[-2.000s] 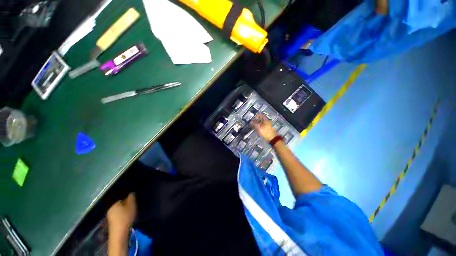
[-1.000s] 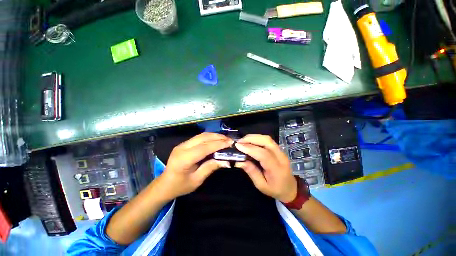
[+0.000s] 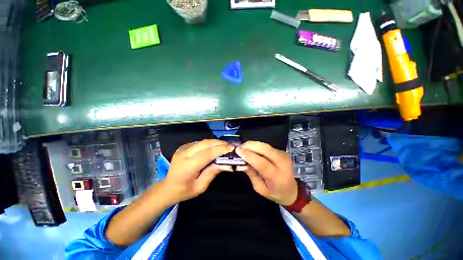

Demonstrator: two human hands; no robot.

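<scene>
My left hand (image 3: 197, 163) and my right hand (image 3: 269, 170) meet over my lap, just below the bench edge. Between them they hold a small mobile phone unit (image 3: 231, 161), dark with a silvery rim, seen edge-on. The fingers of both hands lie over its top and the thumbs are beneath, so most of it is hidden. The blue triangular pry tool (image 3: 233, 72) lies on the green bench (image 3: 177, 71), out of my hands.
On the bench are a dark phone (image 3: 56, 78), a green label (image 3: 144, 36), a screw cup (image 3: 190, 9), a pen-like tool (image 3: 307, 72), a white wipe (image 3: 365, 56) and an electric screwdriver (image 3: 402, 71). Trays stand below at left (image 3: 104, 167) and right (image 3: 305, 152).
Two seconds ago my right hand was at the right tray and the left was low, apart from it. Both now hold the phone together. Since one second ago the hands have barely moved; the view has shifted.
</scene>
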